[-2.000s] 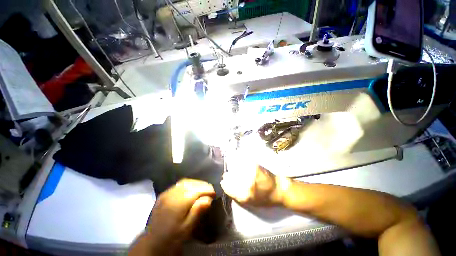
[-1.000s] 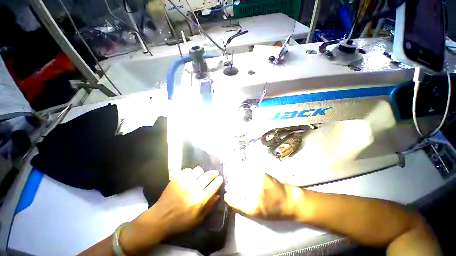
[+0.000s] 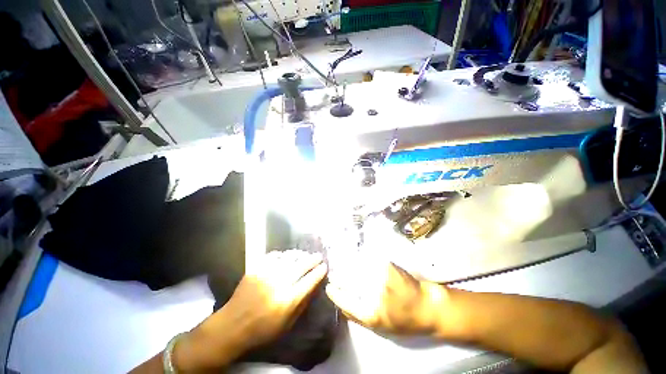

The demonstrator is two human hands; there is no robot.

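The black cloth (image 3: 197, 226) lies left of the needle area on the white table and hangs towards the front edge. My left hand (image 3: 274, 292) lies on the cloth, fingertips pressing it just before the needle area. My right hand (image 3: 380, 292) is beside it on the right, fingers bent at the cloth's right edge. Lamp glare washes out its fingers, so whether it holds a tool cannot be told. The white sewing machine head (image 3: 511, 164) with a blue stripe and "JACK" lettering stands beyond my hands. Needle and presser foot are lost in the glare.
Brassy and dark metal pieces (image 3: 423, 219) rest against the machine head. A smartphone (image 3: 626, 58) with a white cable stands at upper right. A blue tube (image 3: 252, 120) curves left of the needle area. A green crate (image 3: 394, 16) and another white machine table (image 3: 387, 45) are behind.
My left hand has moved from a curled position near the front edge up onto the cloth by the needle area. The camera view has shifted, moving the machine slightly right and down.
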